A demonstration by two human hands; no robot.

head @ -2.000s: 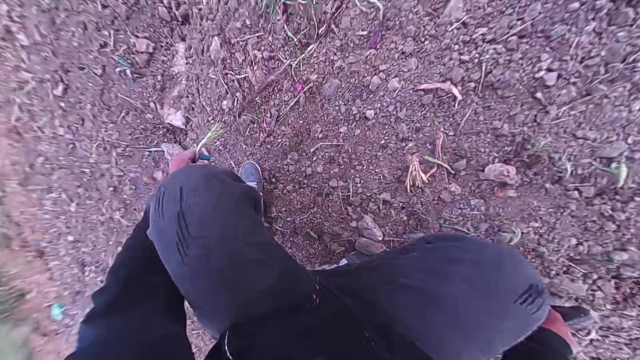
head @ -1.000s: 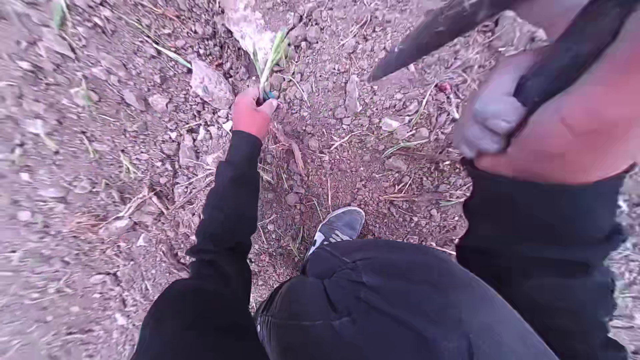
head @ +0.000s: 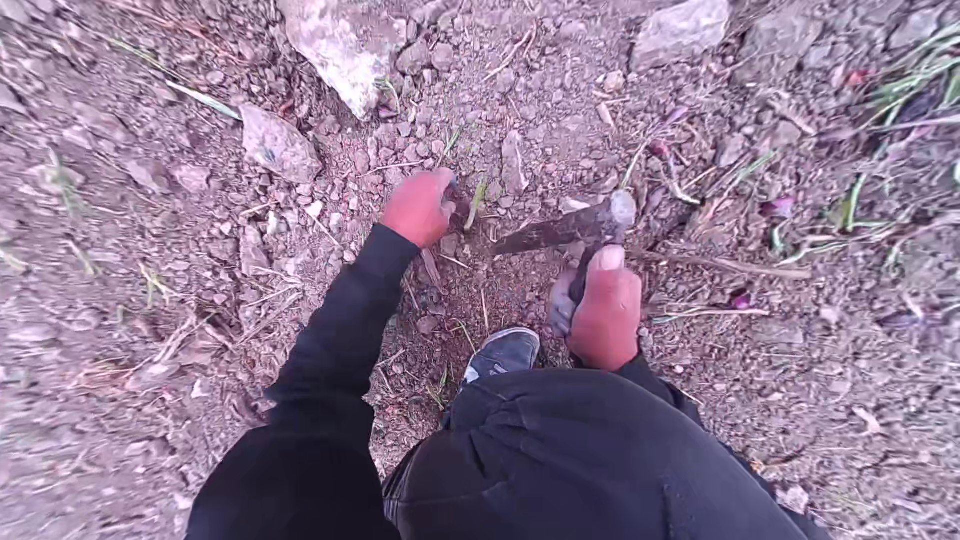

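Observation:
My right hand point(head: 606, 309) is closed round the short handle of a hand pick or hoe point(head: 559, 229), whose dark tapered blade points left, low over the soil. Left of the blade tip, my left hand point(head: 420, 208) is down at the ground with its fingers curled; whether something is held in them cannot be made out. A short green shoot point(head: 476, 202) stands just right of those fingers, near the tool's tip. My shoe point(head: 504, 352) is planted below, between the two hands.
Large pale rocks lie ahead, one at the top left point(head: 337, 56), one at the top right point(head: 681, 30), with a smaller stone point(head: 277, 142) left of my hand. Uprooted green stalks point(head: 915, 82) with purple bits are strewn on the right. Loose stony soil surrounds everything.
The tool, raised at the upper right a second ago, is now low by my left hand. Earlier my left hand held a green-leaved plant upright. The view has shifted.

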